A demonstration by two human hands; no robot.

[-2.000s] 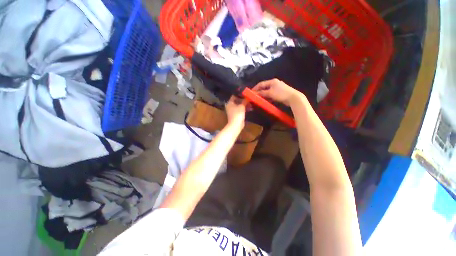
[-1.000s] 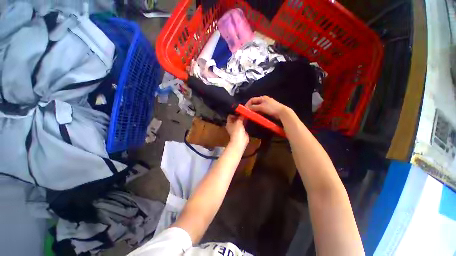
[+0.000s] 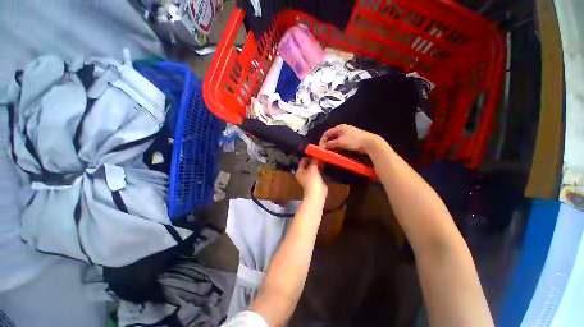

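Observation:
The red plastic basket stands in front of me. A black fabric strip is wound around the left part of its near rim, and bare red rim shows to the right. My left hand is just below the rim at the strip's right end, fingers bent. My right hand is at the rim's upper side, thumb and fingertips together. The fingers of both hands are at the black cloth by the rim, but what they pinch is too small to tell. Dark cloth fills the basket's near part.
Patterned scraps and a pink bundle lie in the basket. A blue plastic basket and a tied grey bundle are at the left. Scraps litter the floor. A blue table edge is at the right.
The view has shifted, so the bundle and blue basket appear further right and lower. Both hands stay at the same part of the rim, with small finger changes.

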